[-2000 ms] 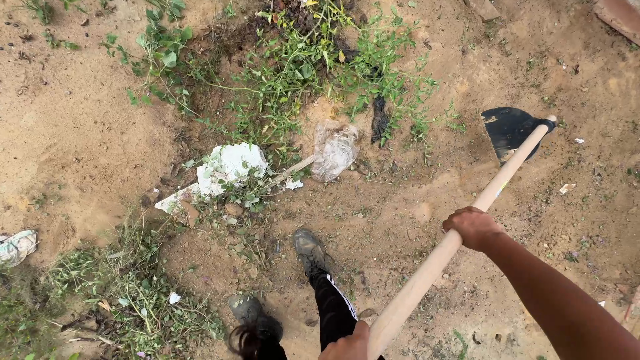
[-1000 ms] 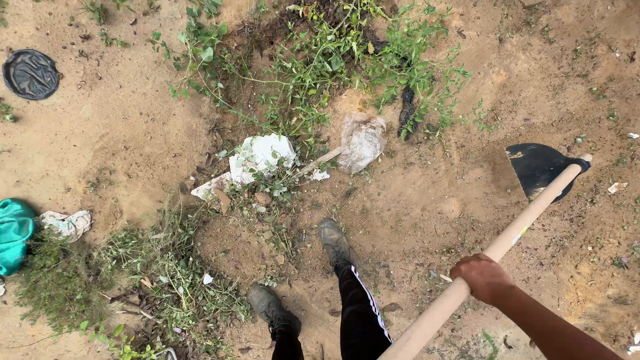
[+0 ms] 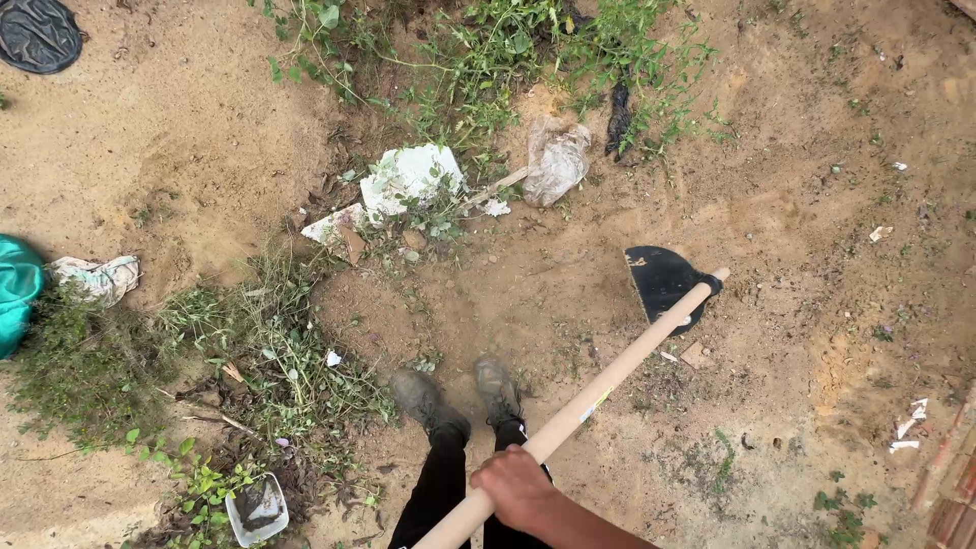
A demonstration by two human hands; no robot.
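Observation:
My right hand [image 3: 512,486] is closed around the wooden handle of a hoe [image 3: 602,393]. The handle slants from the bottom edge up to the right, across my dark trousers. At its far end the black metal hoe blade [image 3: 659,286] is over the sandy soil, right of and ahead of my two worn shoes; whether it touches the ground I cannot tell. My left hand is out of view. Ahead of my shoes lie a white foam-like slab [image 3: 412,177], a crumpled clear plastic bag [image 3: 560,164] and a stick [image 3: 496,188] that reaches the bag.
Green weeds [image 3: 488,69] grow at the top. Pulled plants [image 3: 297,366] are heaped at the left, beside a cloth rag [image 3: 103,276] and a green bag [image 3: 15,293]. A white plastic tub [image 3: 258,511] sits lower left, a black round object [image 3: 38,34] upper left, bricks [image 3: 953,511] lower right.
The hoe blade has moved left, nearer my shoes, with my right hand still on the handle. My left hand, on the handle two seconds ago, has left the view. My feet now stand side by side.

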